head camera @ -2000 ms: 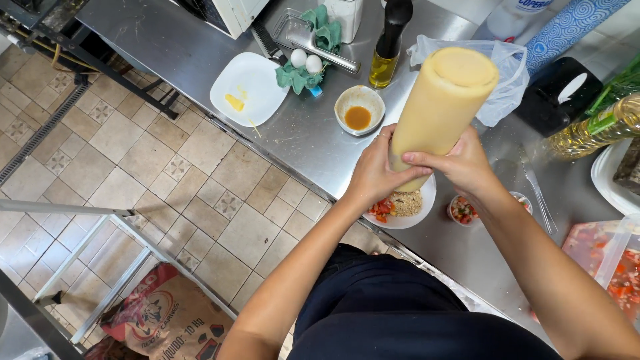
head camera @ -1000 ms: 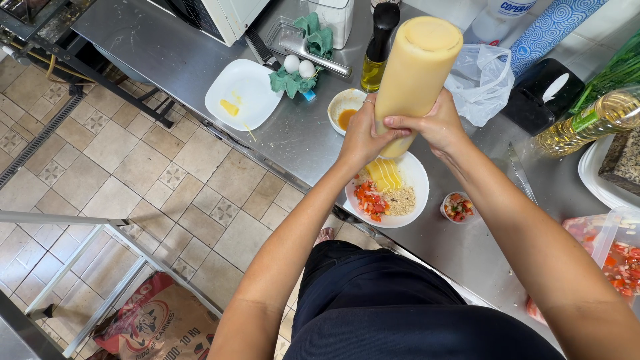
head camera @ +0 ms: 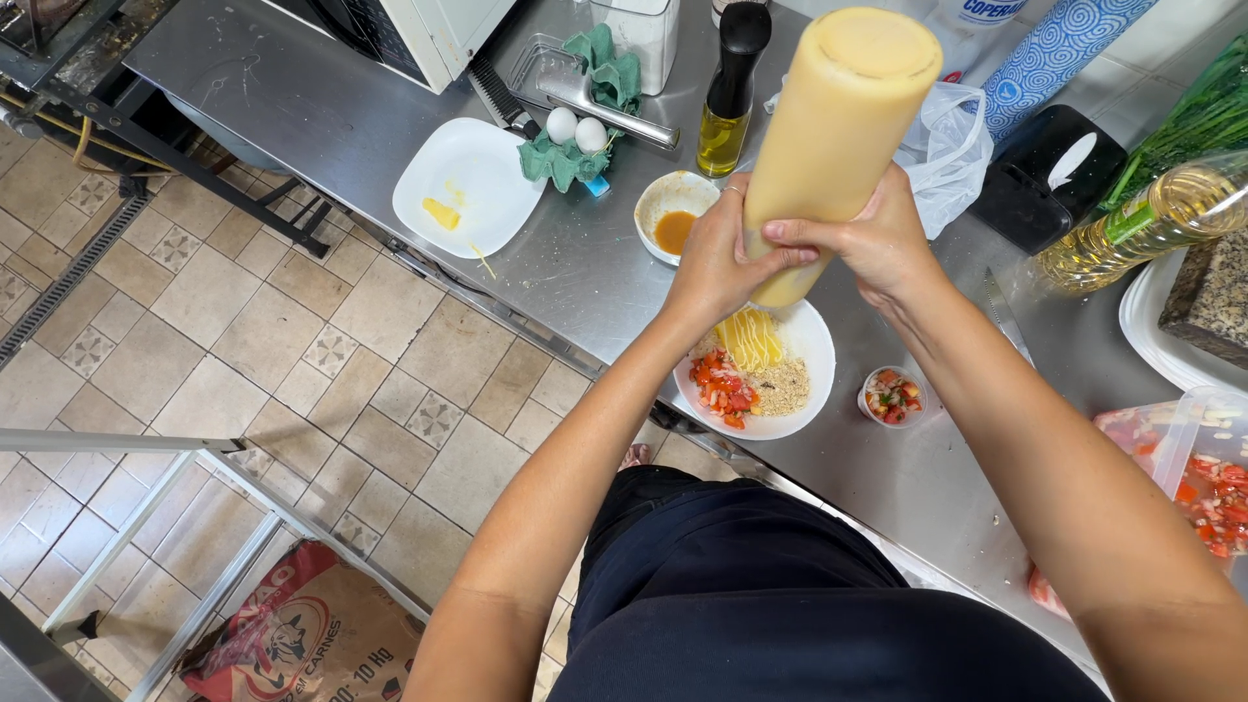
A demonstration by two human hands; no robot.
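Observation:
My left hand (head camera: 721, 258) and my right hand (head camera: 873, 239) both grip a large squeeze bottle of pale yellow sauce (head camera: 843, 117), turned upside down. Its nozzle end is over a white bowl (head camera: 814, 361), where diced tomato and onion (head camera: 722, 388), a crumbly beige food (head camera: 783, 387) and a yellow food with thin pale lines of sauce (head camera: 749, 339) lie side by side. The nozzle itself is hidden. Right of the bowl stands a small cup of chopped salad (head camera: 892, 398). Behind my left hand is a small bowl with brown liquid (head camera: 673, 232).
A square white plate (head camera: 478, 166), eggs in a green carton (head camera: 575, 132) and an oil sprayer (head camera: 726, 107) stand farther back. To the right are a knife (head camera: 1006, 317), an oil bottle (head camera: 1131, 229), a black dispenser (head camera: 1048, 180) and a plastic tub of chopped tomato (head camera: 1204, 468).
Compared with two seconds ago, the bottle and both hands have moved away from over the bowl's middle, uncovering more of the food. Pale sauce lines show on the yellow food.

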